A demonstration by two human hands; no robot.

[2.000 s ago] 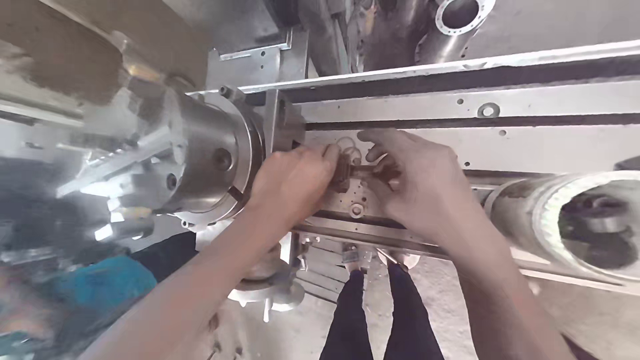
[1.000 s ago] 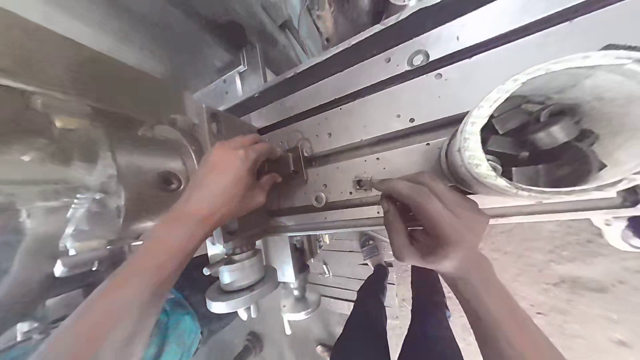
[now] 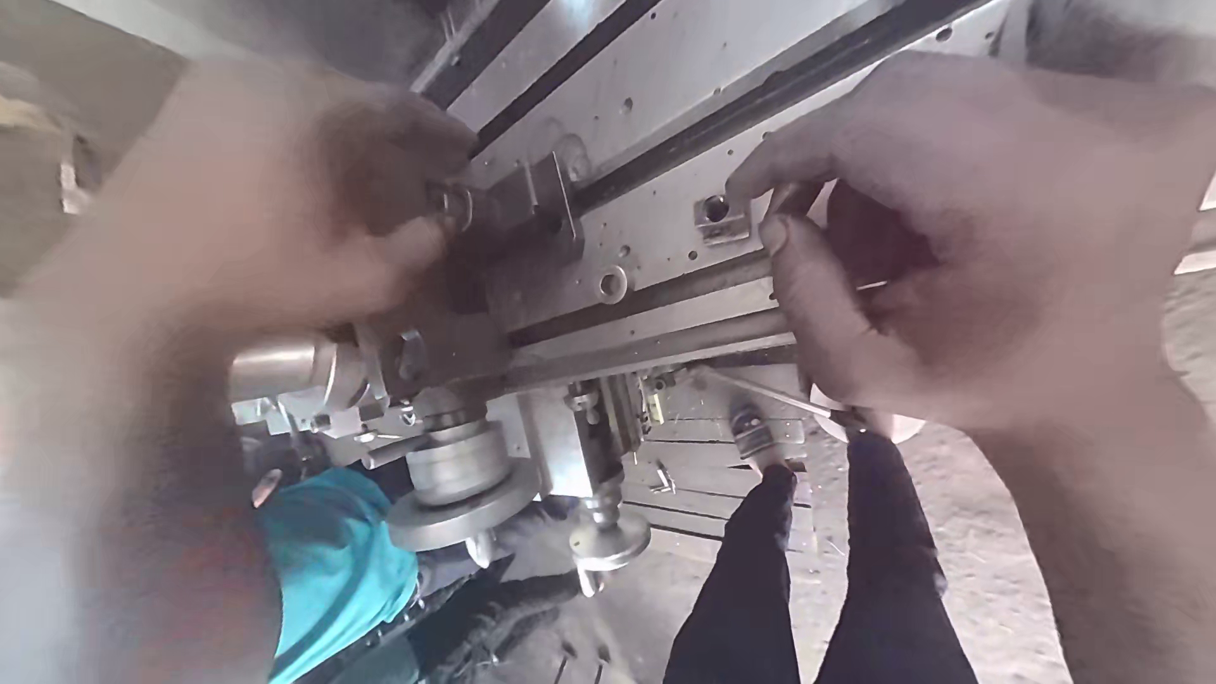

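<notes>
At the left, blurred, my left hand (image 3: 380,190) has its fingers at a round metal piece (image 3: 456,204) beside a dark metal block (image 3: 551,204) on the slotted machine table (image 3: 665,123). Whether the fingers grip that piece I cannot tell. On the right, my right hand (image 3: 950,218) pinches a small dark metal part (image 3: 794,199) between thumb and forefinger, mostly hidden by the fingers. Just left of those fingertips a small nut block with a threaded hole (image 3: 722,218) lies on the table. A round washer (image 3: 613,284) lies nearer the front edge.
Below the table's front edge are a large handwheel (image 3: 464,503) and a smaller handwheel (image 3: 610,541). A person in a teal garment (image 3: 337,560) is at the lower left. My legs and a slatted floor board (image 3: 693,456) show beneath.
My right hand has lifted off the table and now pinches a dark part. The view has moved closer to the table, and the white bucket of metal parts has left it.
</notes>
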